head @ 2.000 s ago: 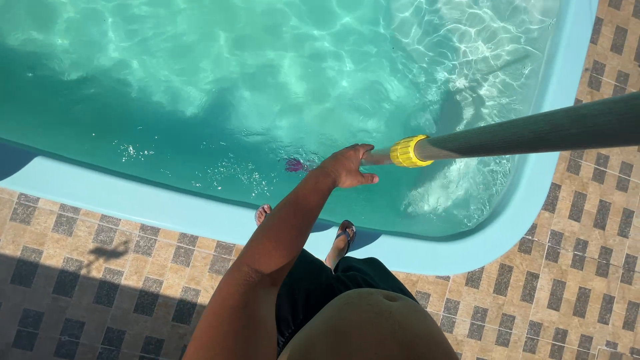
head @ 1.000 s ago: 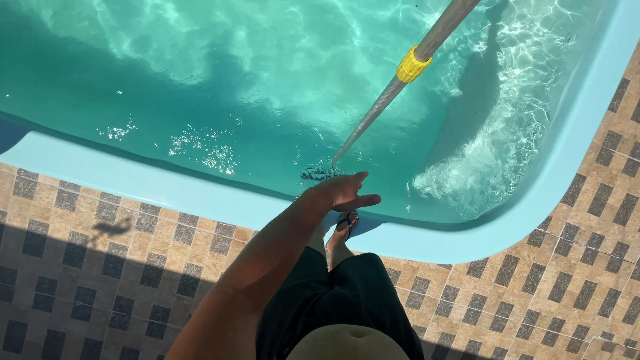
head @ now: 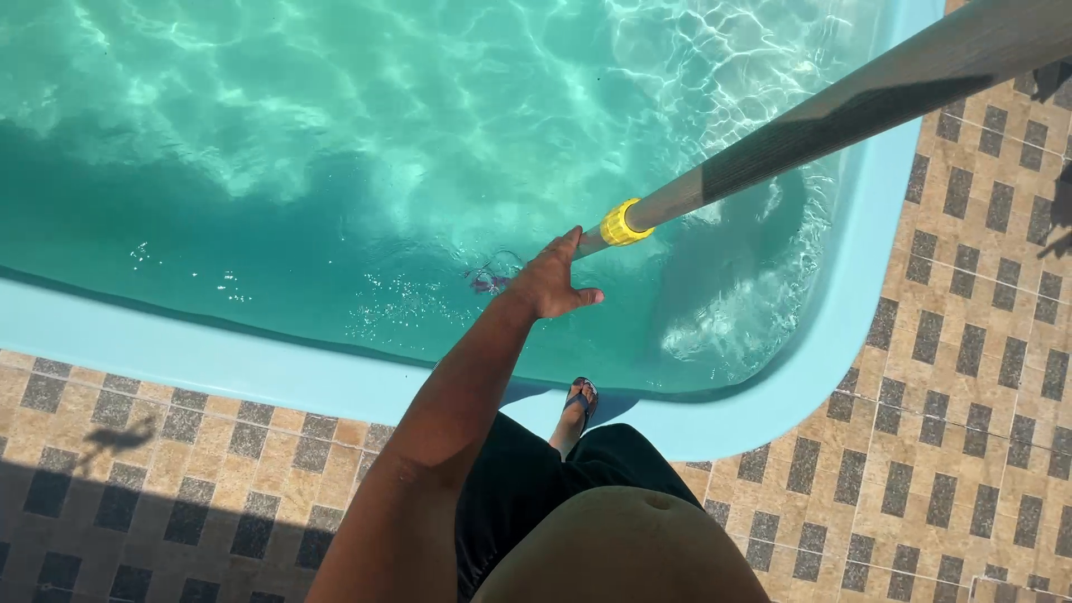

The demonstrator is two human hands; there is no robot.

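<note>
My left hand (head: 557, 280) reaches out over the pool water with its thumb spread from the fingers. Its fingertips overlap the lower part of a grey telescopic pole (head: 779, 142), but whether they touch it I cannot tell. A yellow ribbed locking collar (head: 626, 223) sits on the pole just beyond the fingers. The pole slants from the upper right toward the water, its lower end hidden behind my hand. A small dark purplish shape (head: 490, 280) shows in the water left of my hand. My right hand is out of view.
The light blue pool rim (head: 209, 360) runs below the water and curves up the right side. My foot in a flip-flop (head: 580, 402) stands on it. Patterned tiles (head: 904, 402) surround the pool, with shadows across them.
The pole has swung from a steeper slant to a flatter one, and its upper part now reaches the upper right corner. My left hand stays extended over the water.
</note>
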